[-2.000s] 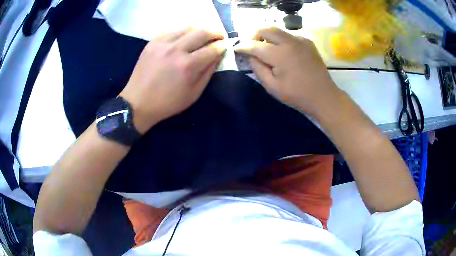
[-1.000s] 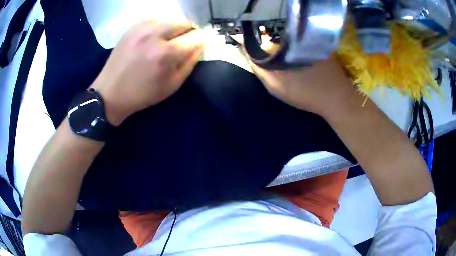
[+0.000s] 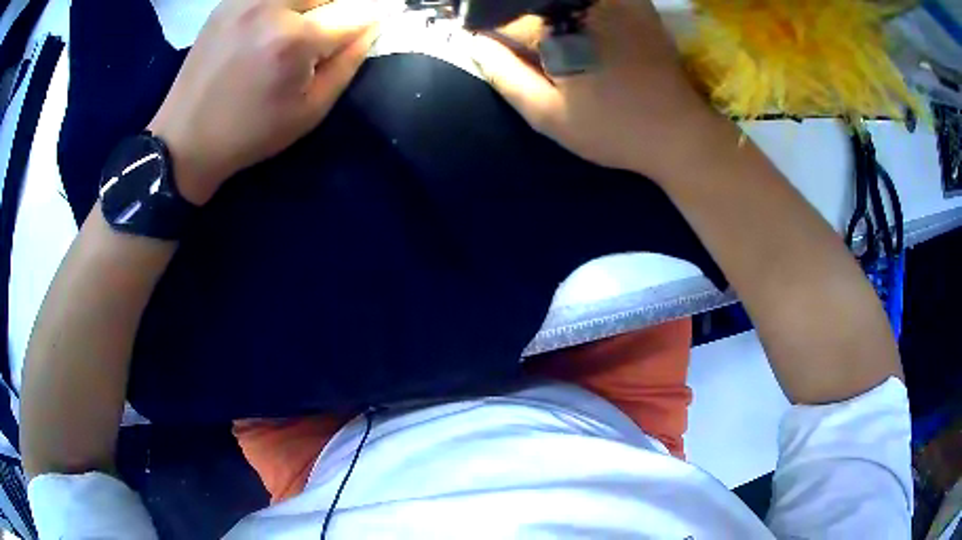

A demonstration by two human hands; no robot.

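A large dark navy garment panel (image 3: 369,243) spreads from the machine over the table's front edge towards my lap. My left hand (image 3: 264,84) lies on its upper left part, fingertips at the bright, washed-out spot by the needle area. My right hand (image 3: 591,100) lies right of that spot, partly hidden behind the dark and metal parts under the sewing machine head (image 3: 527,21). The fingertips of both hands are in glare or covered, so what they pinch cannot be told. The panel's curved top edge lies between the hands.
A yellow fluffy bundle (image 3: 802,58) is beside the machine, at upper right. Black-handled scissors (image 3: 876,200) lie at the right table edge, with a blue basket (image 3: 895,295) below. A ruler strip (image 3: 633,308) runs along the front edge. White pieces with dark bands lie at far left.
The machine head, absent from view at first, swung large into view and now shows less at the top. The hands and panel sit higher and further left in view, and more ruler strip shows.
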